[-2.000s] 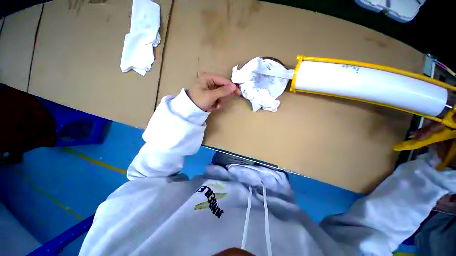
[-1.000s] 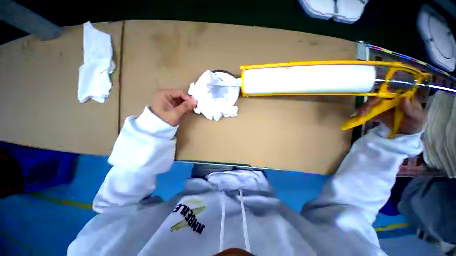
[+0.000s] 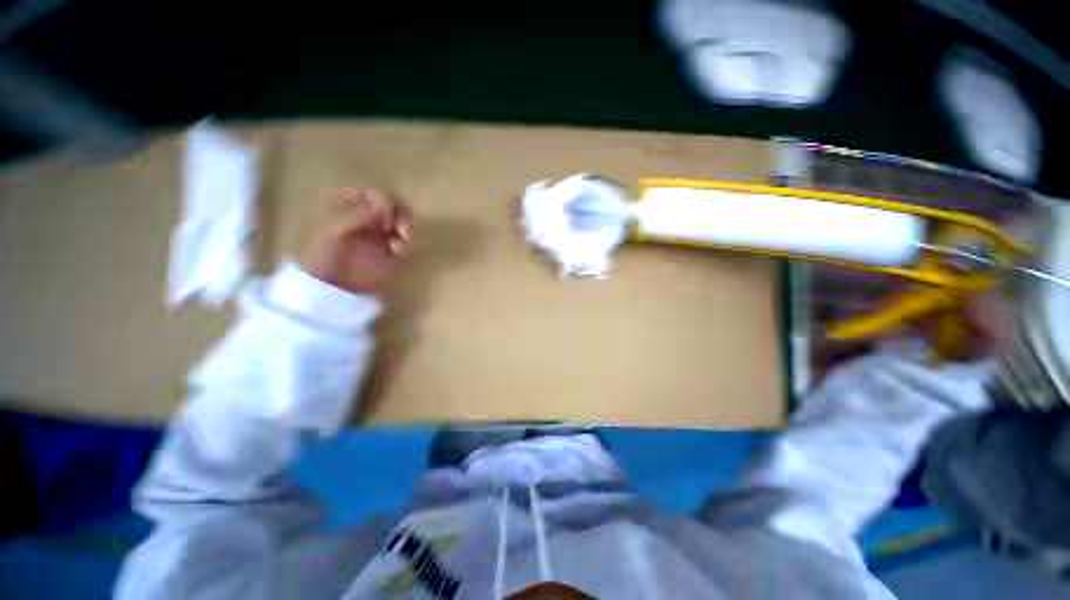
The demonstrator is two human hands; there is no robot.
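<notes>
The yellow caulking gun (image 3: 810, 244) lies across the right half of the cardboard-covered bench (image 3: 493, 363), with a white cartridge (image 3: 780, 225) in its frame. Its front end points left, at a crumpled white tissue (image 3: 581, 223) that hides the nozzle. My right hand (image 3: 980, 322) is blurred and grips the gun's handle and trigger at the right. My left hand (image 3: 361, 240) is over the cardboard, apart from the tissue, with its fingers curled. Blur hides whether it holds anything.
A second white tissue (image 3: 214, 217) lies at the left of the cardboard. White panels (image 3: 763, 53) are on the dark belt (image 3: 411, 65) beyond the bench. Stacked off-white panels (image 3: 1048, 305) and a neighbour's grey sleeve (image 3: 997, 475) are at the right edge.
My left hand has let go of the tissue by the nozzle and moved left, away from it. The gun and that tissue are now farther from my left hand. The camera view has shifted.
</notes>
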